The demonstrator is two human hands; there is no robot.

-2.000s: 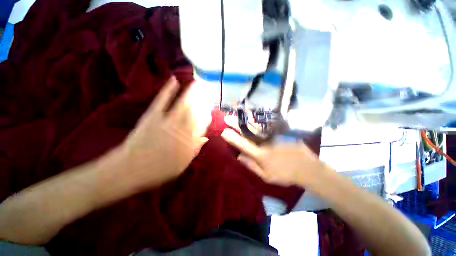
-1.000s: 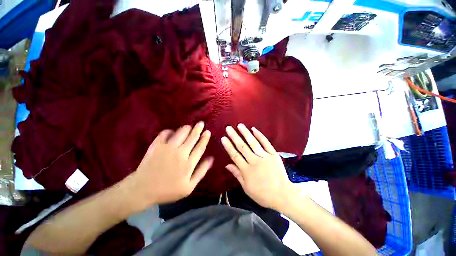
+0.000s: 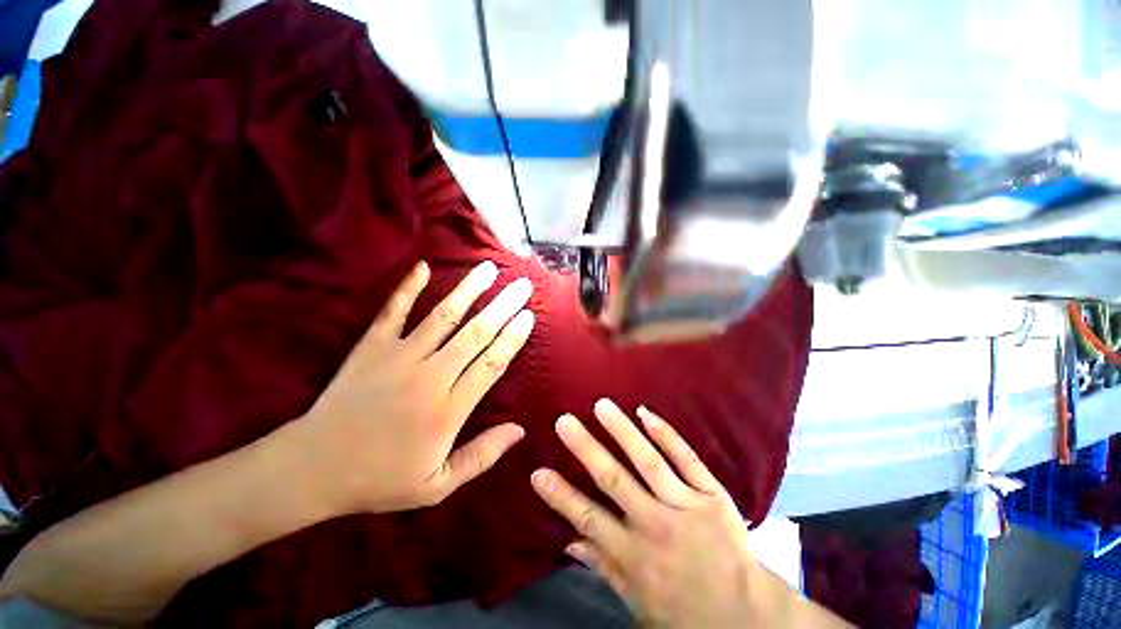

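Note:
A dark wine-red garment (image 3: 246,258) lies in a heap on the left of the table and runs under the white sewing machine head (image 3: 541,74). Its gathered seam (image 3: 536,356) runs down from the lit needle area (image 3: 559,257). A smoother fabric panel (image 3: 701,393) lies right of the seam. My left hand (image 3: 412,393) lies flat on the garment left of the seam, fingers spread. My right hand (image 3: 652,516) lies flat on the fabric right of the seam, nearer to me, fingers spread. A shiny curved metal part (image 3: 725,184) hides some of the needle area.
A small black tag (image 3: 332,108) is on the garment. The table's front edge (image 3: 885,473) shows at right, with a white tied strip (image 3: 993,492) hanging there. Below are a blue basket (image 3: 953,565) and dark red fabric (image 3: 867,571). Orange cords (image 3: 1092,332) lie at far right.
The view has moved in closer to the machine head since one second ago. My left hand is now nearer the needle than my right. The garment's seam still lies between the hands.

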